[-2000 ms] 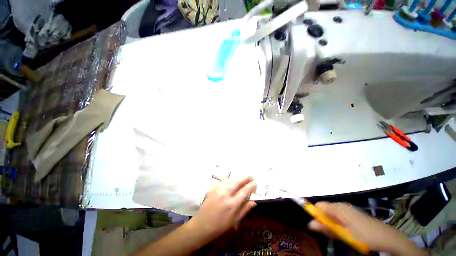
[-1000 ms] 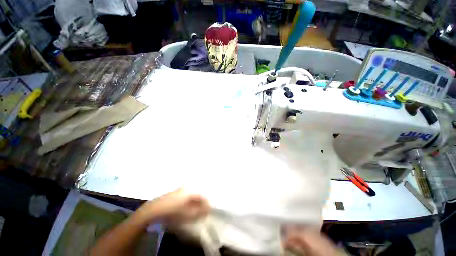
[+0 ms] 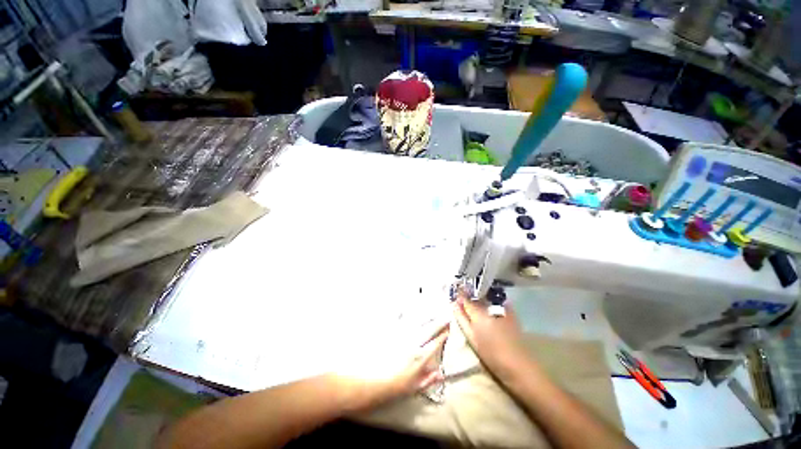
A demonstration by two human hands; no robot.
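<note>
A beige garment panel (image 3: pixel 569 375) lies on the table under the needle area and hangs over the front edge, partly washed out to white. My left hand (image 3: pixel 420 367) presses flat on its left part, fingers pointing to the machine. My right hand (image 3: pixel 488 331) rests on the panel with its fingertips close to the presser foot (image 3: pixel 458 289). The white sewing machine (image 3: pixel 597 254) stands at the right. Glare hides the cloth edge at the needle.
Beige cut pieces (image 3: pixel 167 232) lie on the plaid cloth (image 3: pixel 189 171) at left. Red-orange snips (image 3: pixel 648 382) lie on the machine bed. A teal post (image 3: pixel 546 118) rises behind the head. A blue spool rack (image 3: pixel 689 237) and control panel (image 3: pixel 746 188) stand at rear right.
Both hands have moved from the front edge up onto the table, carrying the panel to the needle area. The yellow-orange scissors seen in my right hand earlier are no longer in view.
</note>
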